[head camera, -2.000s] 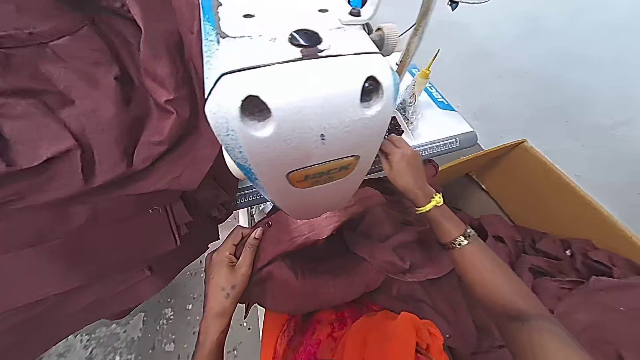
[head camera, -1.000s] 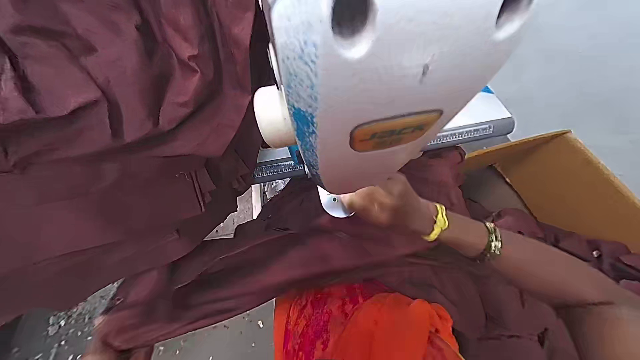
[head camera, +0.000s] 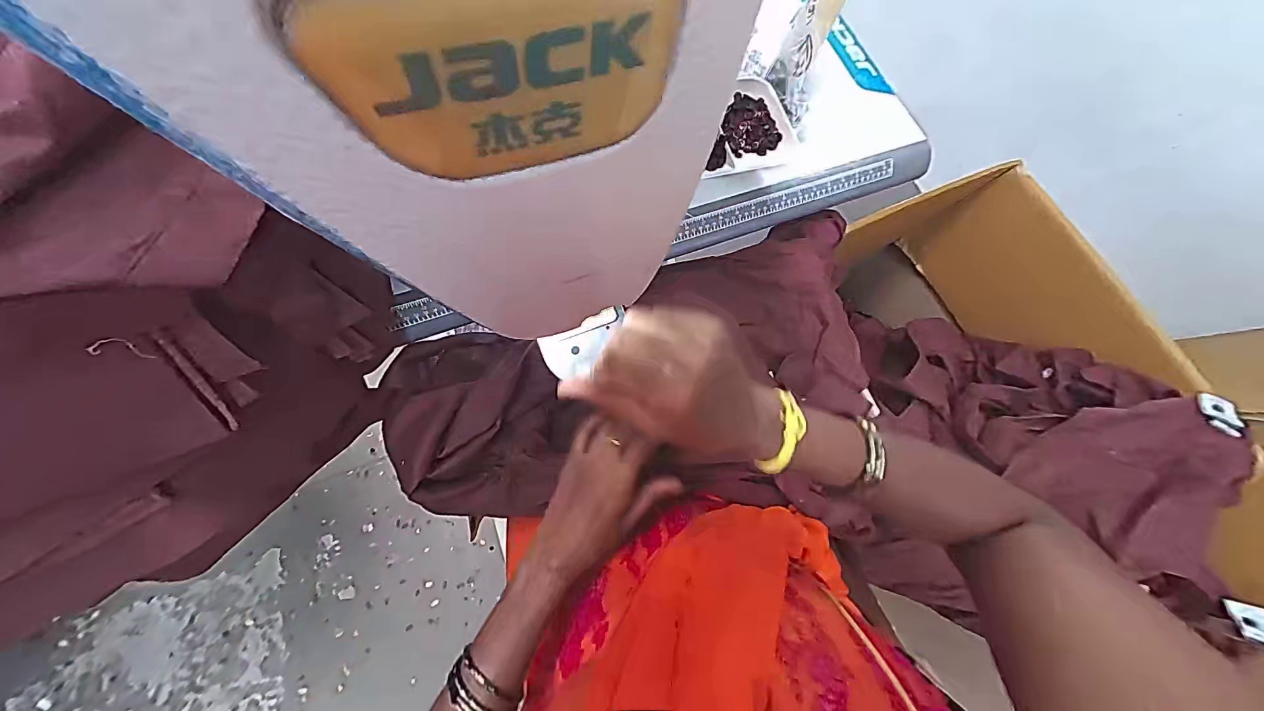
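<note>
A white Jack sewing machine head (head camera: 533, 237) fills the upper middle. Below its tip is a white metal plate (head camera: 578, 348), partly covered by my right hand (head camera: 681, 380), which is blurred and bent over the maroon fabric (head camera: 474, 425). My left hand (head camera: 597, 489) touches this cloth just below the right one, fingers partly hidden beneath it. The cloth lies under the machine head and across my lap, over orange and pink clothing (head camera: 691, 612). Whether either hand pinches the fabric is hidden by overlap and blur.
More maroon cloth (head camera: 109, 395) hangs at the left. At the right, a cardboard box (head camera: 1066, 257) holds piled maroon garments (head camera: 1096, 464). A white tray of dark buttons (head camera: 752, 126) sits on the machine table (head camera: 820, 193), whose edge bears a ruler scale. Scraps litter the floor (head camera: 346, 583).
My left hand has come from the lower left to beside my right hand. The fabric that stretched toward the lower left is now bunched under the machine head. The view has moved closer.
</note>
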